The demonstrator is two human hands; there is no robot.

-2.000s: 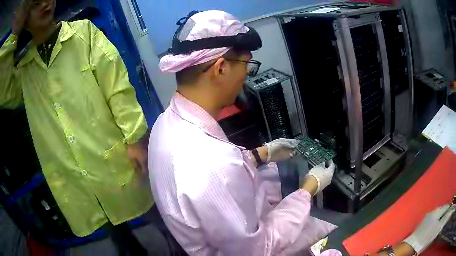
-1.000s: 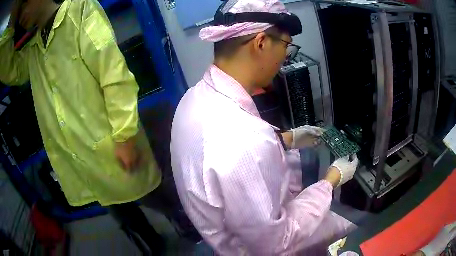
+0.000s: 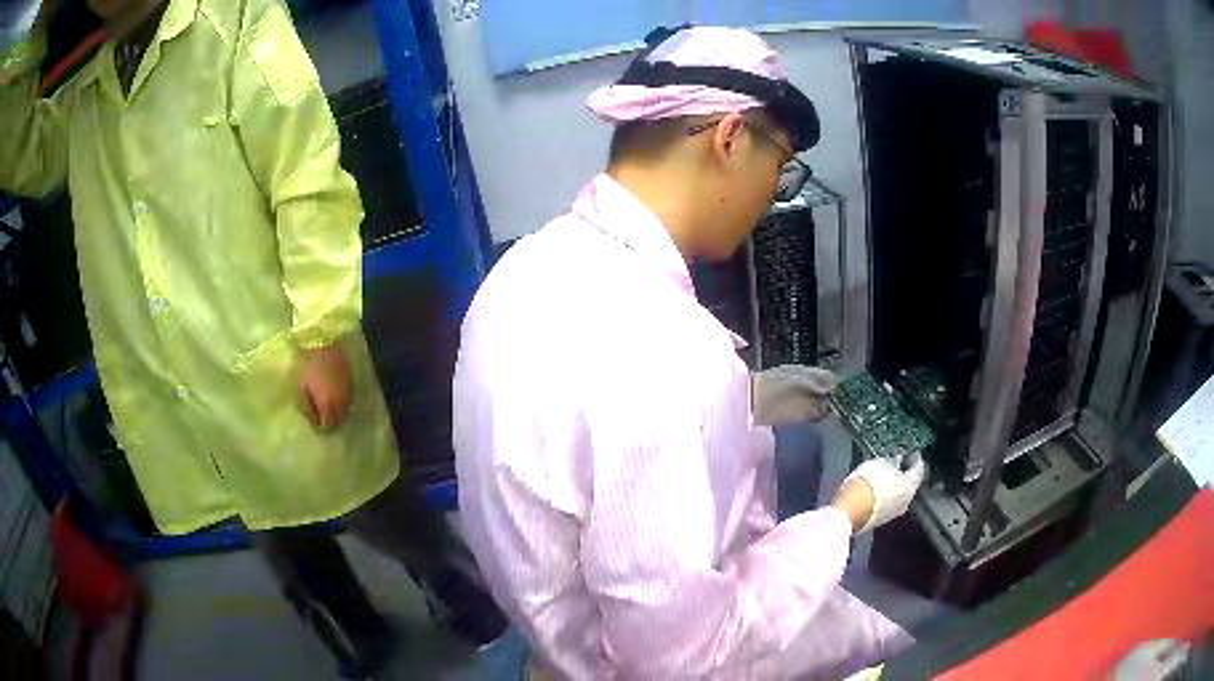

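My left hand, in a white glove, shows only as a small blurred part at the bottom right, cut off by the picture's edge. It is over the orange-red mat; its fingers and anything in them cannot be made out. My right hand is not in view. A green circuit board is held by another person's two white-gloved hands, one at each end, in front of the rack.
A person in a pink coat and cap stands close in front. A person in a yellow-green coat stands at left. A tall black magazine rack stands at right, a smaller rack behind. White paper lies at the right edge.
The view has turned, so the mat and my left hand have slid toward the bottom right corner. The dark item seen at my left hand earlier is out of the picture. The other person still holds the board.
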